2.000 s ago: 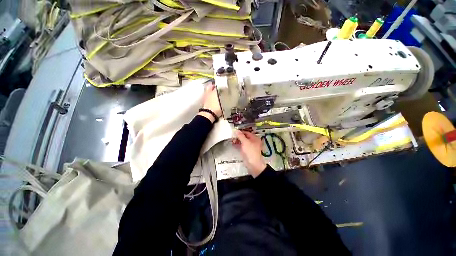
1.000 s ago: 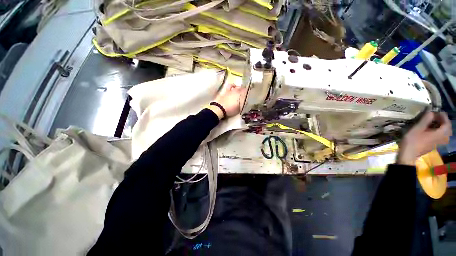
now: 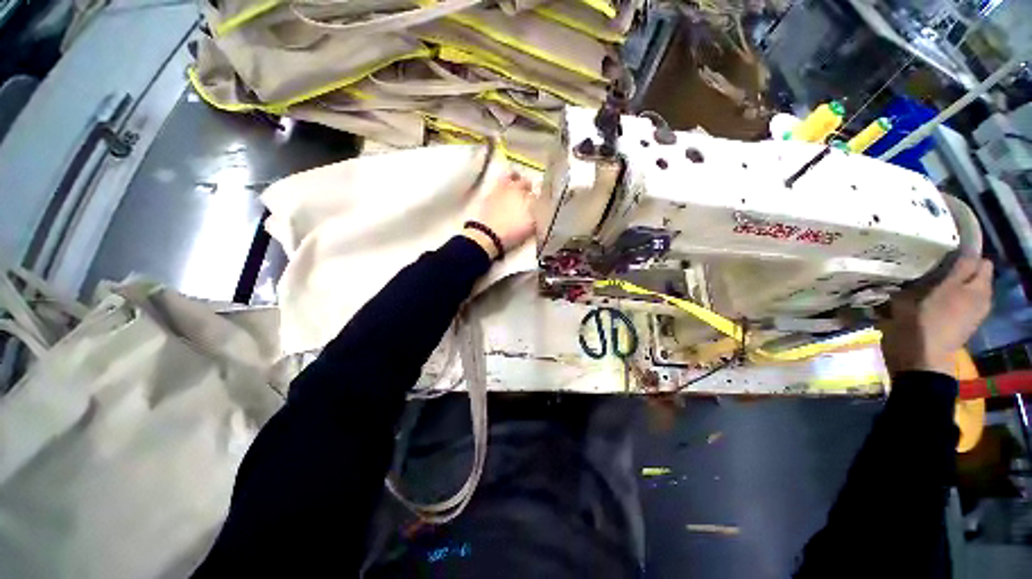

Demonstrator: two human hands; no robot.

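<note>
The beige canvas bag body point(image 3: 373, 221) lies left of the sewing machine point(image 3: 781, 215), its right edge at the needle area point(image 3: 566, 271). My left hand point(image 3: 507, 213) holds its upper right part, close against the machine head; some fingertips are hidden. My right hand point(image 3: 945, 314) is at the handwheel point(image 3: 964, 226) on the machine's right end, fingers around its lower rim. Yellow binding tape point(image 3: 690, 305) runs across the bed to the needle area. A bag handle point(image 3: 475, 418) hangs in a loop below the bag body.
Dark-handled scissors point(image 3: 609, 334) lie on the bed right of the needle. Finished bags with yellow edges point(image 3: 373, 68) are heaped behind. Unbound bags point(image 3: 125, 418) lie at left. An orange-yellow tape reel point(image 3: 968, 402) is at right, thread cones point(image 3: 817, 122) behind the head.
My right hand has left the bag edge near the needle and moved far right to the handwheel, lowering slightly along it. My left hand stays on the bag body. The view has shifted.
</note>
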